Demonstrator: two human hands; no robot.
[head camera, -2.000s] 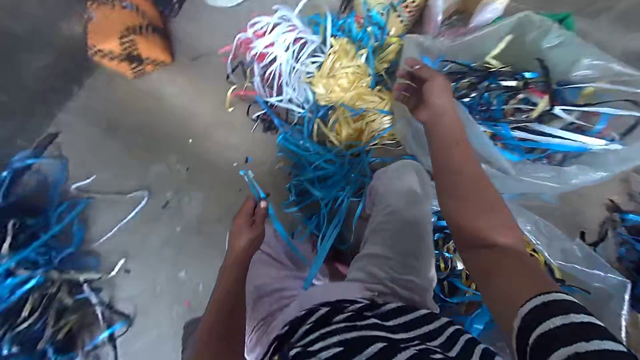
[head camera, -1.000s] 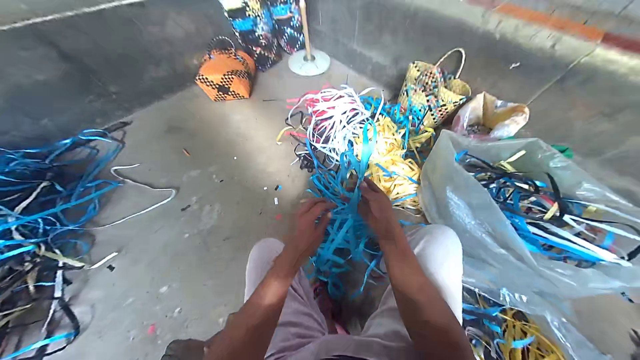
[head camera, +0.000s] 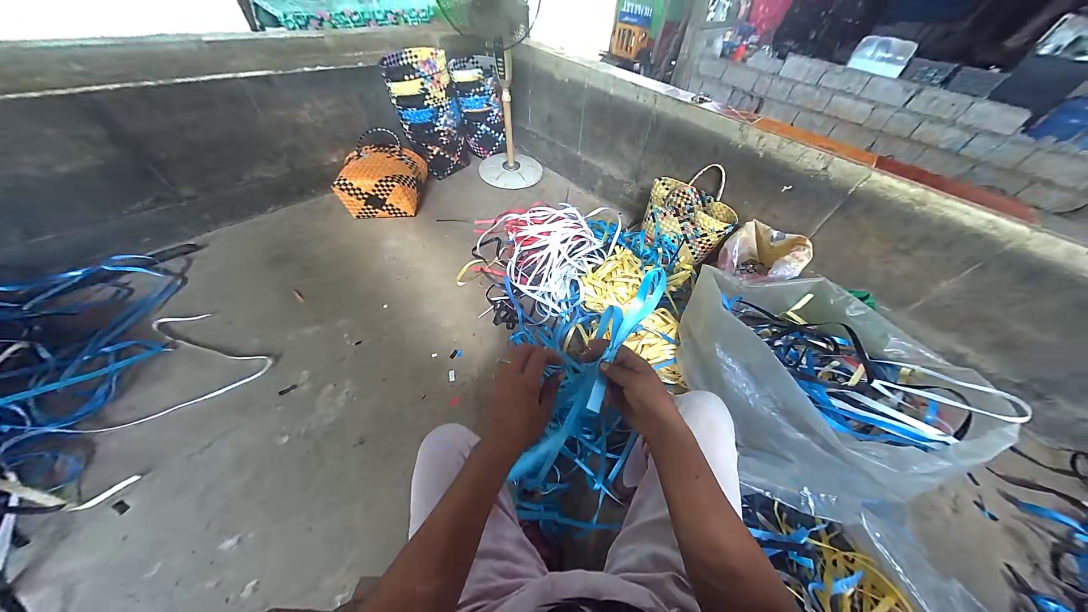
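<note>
Light blue plastic strips lie in a loose tangle between my knees. My right hand pinches some of these strips, and a loop of them stands up above its fingers. Close by on the left, my left hand is at the same strips with its fingers bent; whether it grips any is not clear. Just beyond the hands lie piles of yellow strips and white strips, with red and black ones among them.
A clear plastic bag of mixed strips is at my right, near a small open sack and a woven basket. An orange woven basket and a stand fan are farther back. More blue strips lie left.
Two seconds ago my right hand was at the plastic bag's edge; now it is with my left hand at the blue strips. The view has tilted up.
</note>
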